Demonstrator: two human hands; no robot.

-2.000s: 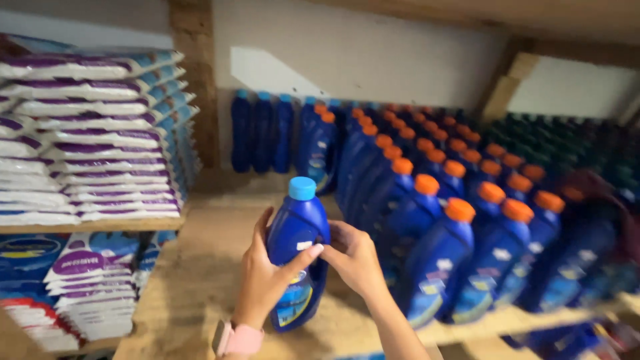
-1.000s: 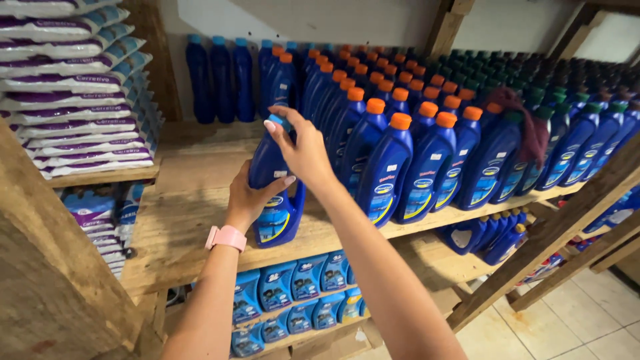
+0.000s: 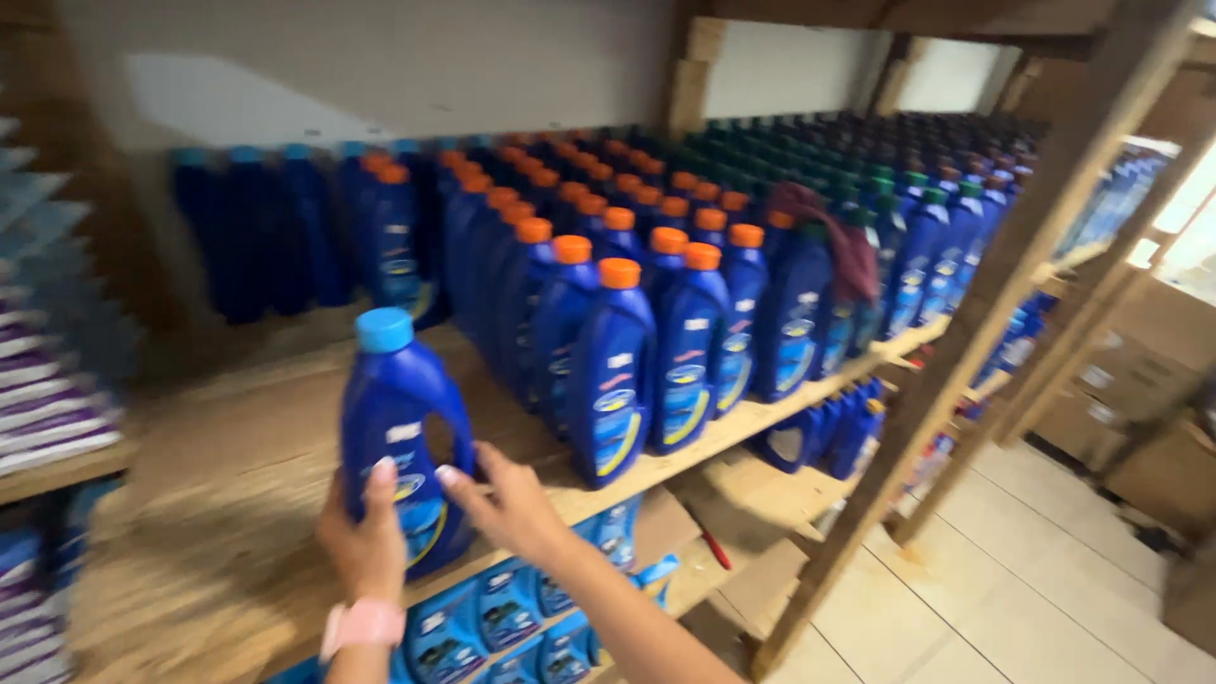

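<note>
A blue plastic bottle [image 3: 399, 399] with a light-blue cap and a side handle is upright at the front of the wooden shelf. My left hand [image 3: 366, 541], with a pink band at the wrist, grips its lower left side, thumb across the label. My right hand [image 3: 508, 499] touches the handle side with its fingertips, fingers slightly apart. Just right stand rows of blue bottles with orange caps [image 3: 617, 380]. Behind, near the wall, are several dark blue bottles with light-blue caps [image 3: 245, 237].
A maroon cloth [image 3: 836, 237] hangs over green-capped bottles [image 3: 917, 256]. A slanted wooden post [image 3: 988, 323] crosses at right. Light-blue packs [image 3: 503, 608] and a red object [image 3: 714, 549] lie on the lower shelf. Stacked bags [image 3: 47, 389] stand at left; cardboard boxes [image 3: 1140, 380] at far right.
My right hand, on the bottle's cap one second ago, is now down at its handle side. My left hand remains on the bottle. The view has shifted.
</note>
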